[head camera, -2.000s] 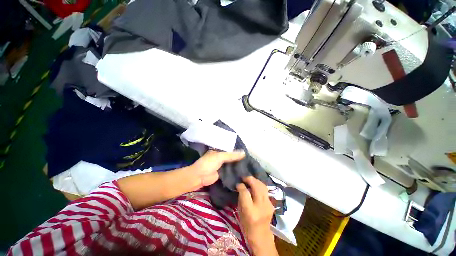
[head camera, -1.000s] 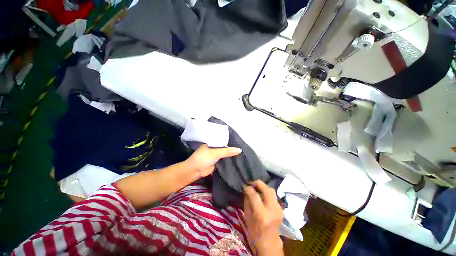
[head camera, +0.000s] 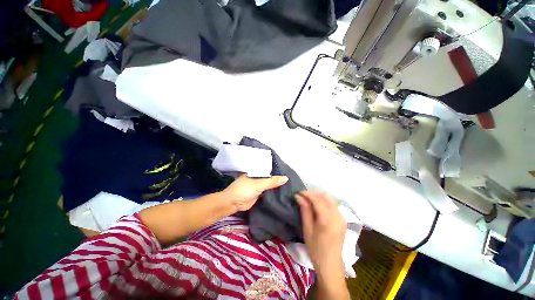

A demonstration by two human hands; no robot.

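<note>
A charcoal grey garment piece (head camera: 273, 212) with white lining (head camera: 243, 160) at its upper left end lies bunched in the lap, against the table's front edge. My left hand (head camera: 249, 190) holds it, with the thumb on top and the other fingers hidden under the cloth. My right hand (head camera: 321, 217) pinches the piece's right edge between thumb and fingertips. More white cloth shows behind and below my right hand. Whether a small tool is in the right hand cannot be seen.
The sewing machine (head camera: 434, 64) stands at the right, with white strips (head camera: 449, 146) hanging on it. Grey pieces (head camera: 246, 35) lie on the table's far side. Navy garments (head camera: 111, 161) are heaped at left. A yellow crate (head camera: 381, 269) sits under the table edge.
My right hand has moved up and to the right along the grey piece. My left hand has stayed nearly in place. The white lining at the upper end lies flatter.
</note>
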